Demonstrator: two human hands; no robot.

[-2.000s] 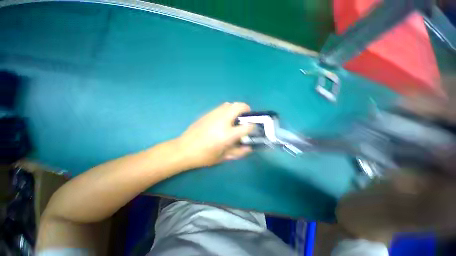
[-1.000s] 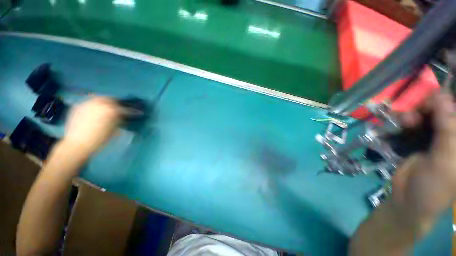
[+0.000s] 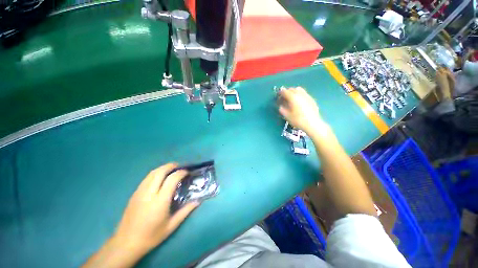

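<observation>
My left hand (image 3: 152, 201) holds a glossy black housing (image 3: 198, 184) on the teal bench mat, fingers on its left side. My right hand (image 3: 297, 107) is over the mat further back and right, its fingertips at a small light-coloured part with a thin lead that they mostly hide; I cannot tell how firmly it is gripped. Loose frame modules (image 3: 300, 144) lie just below my right hand. One frame module (image 3: 231, 100) lies alone beside the electric screwdriver (image 3: 209, 97), which hangs upright with its bit above the mat.
A red foam block (image 3: 278, 39) stands behind the screwdriver. Orange tape (image 3: 361, 103) crosses the bench, with a module pile (image 3: 377, 81) beyond it. The green conveyor (image 3: 94, 63) runs behind. Blue crates (image 3: 414, 183) and a carton are below at right. Another person's hand (image 3: 445, 86) shows at far right.
The view has swung right. My left hand has come from the black housings at left with one housing. My right hand has left the screwdriver, which now hangs free, and is at the modules.
</observation>
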